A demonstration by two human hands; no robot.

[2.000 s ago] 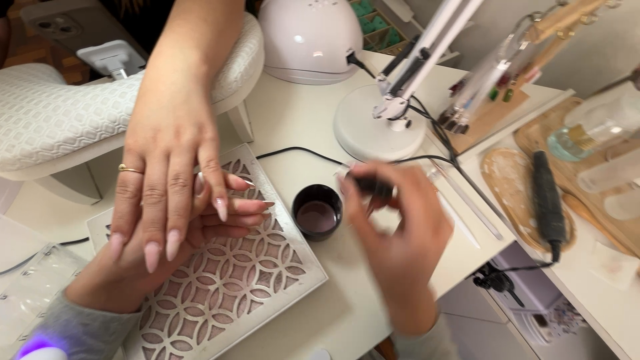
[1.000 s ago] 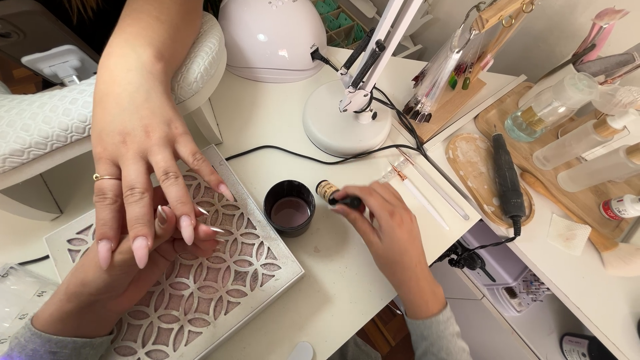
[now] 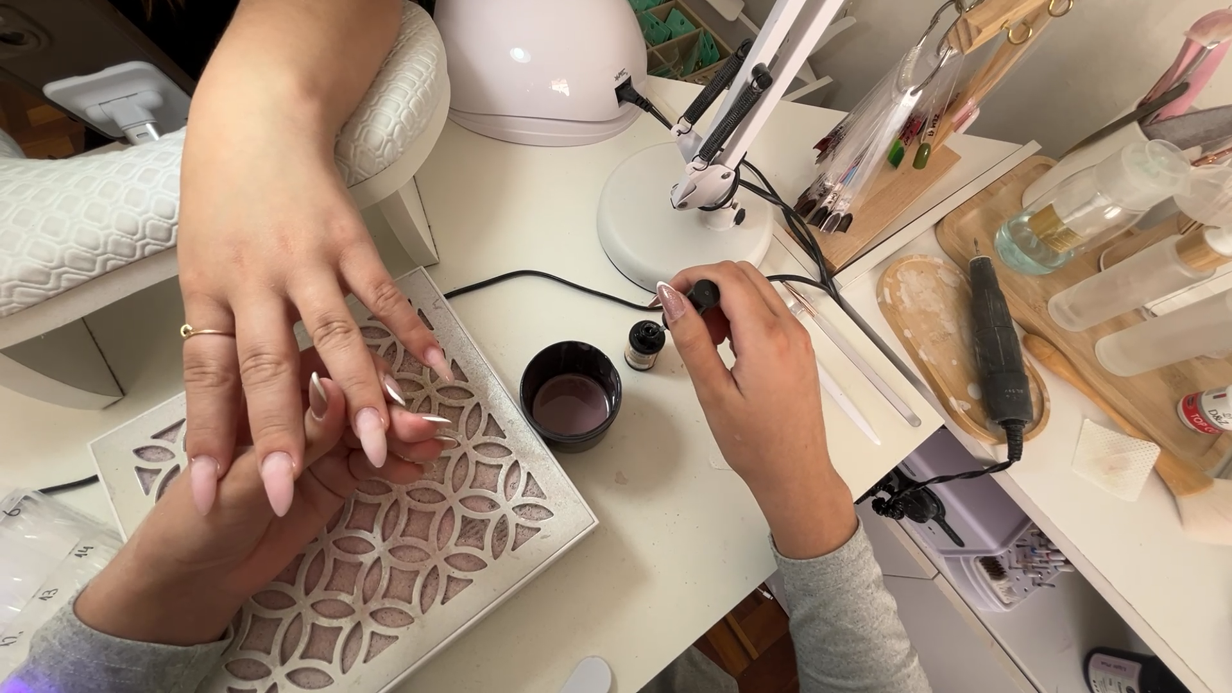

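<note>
Another person's hand [image 3: 279,250], with a thin ring and long pale pink nails, reaches down from the top left. From beneath, my left hand [image 3: 279,510] holds its fingers, above a patterned dust collector grille [image 3: 404,520]. My right hand [image 3: 751,385] pinches the black brush cap [image 3: 705,295] of a small bottle. Just left of those fingertips, the small dark bottle [image 3: 644,346] stands uncapped on the table. A black cup [image 3: 572,396] with a reddish-brown inside is left of the bottle.
A padded white armrest [image 3: 87,221], a white nail lamp [image 3: 544,67] and a desk lamp base [image 3: 674,212] stand behind. At right are an electric nail file handpiece [image 3: 999,346] on a wooden tray, glass bottles and a nail swatch rack. A black cable crosses the table.
The small bottle, in my right hand a second ago, now stands on the table. Its cap is off and in my right fingers. My left hand still supports the other person's hand.
</note>
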